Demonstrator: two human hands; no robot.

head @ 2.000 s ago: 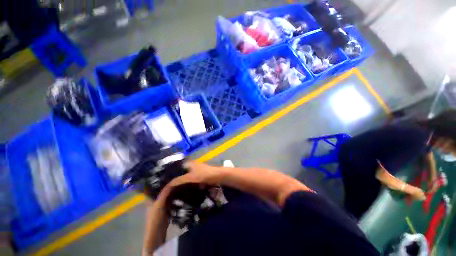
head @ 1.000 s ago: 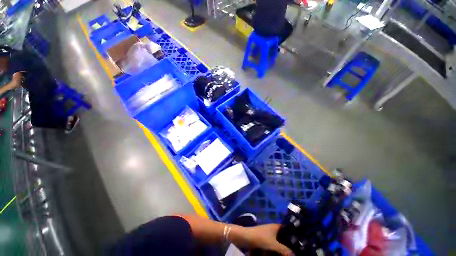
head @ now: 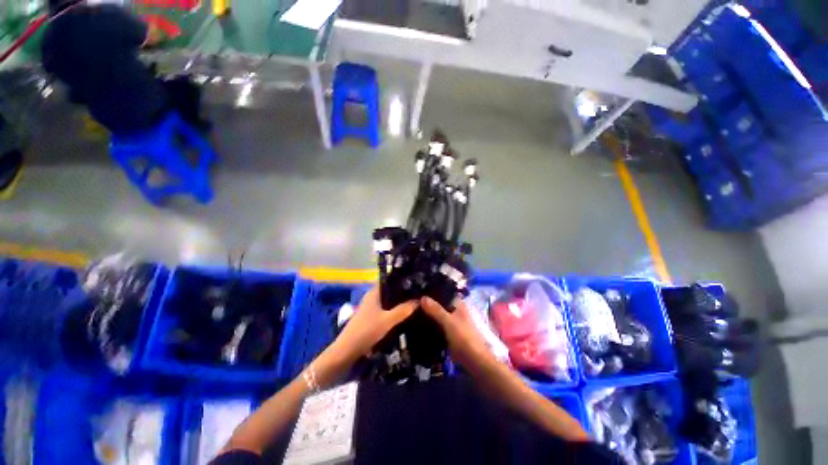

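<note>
A large bundle of black cable harnesses (head: 425,259) with white labels and small connectors at its ends is held in front of my body, above the blue bins. Its far ends stick up and away from me over the floor. My left hand (head: 381,318) grips it from the left side and my right hand (head: 448,320) from the right, with the thumbs close together. Most of my fingers are hidden behind the bundle. A white printed sheet or pad (head: 324,423) shows by my left forearm.
Blue bins hold dark harnesses (head: 231,325), red items in clear bags (head: 529,331) and more black harnesses (head: 713,331). Beyond are a blue stool (head: 355,104), a seated person (head: 104,68), a white machine frame (head: 527,50) and stacked blue crates (head: 740,154).
The view has swung round from along the bin row to across it. The bundle, earlier low at the right over the bins, is now centred, with both hands visible on it.
</note>
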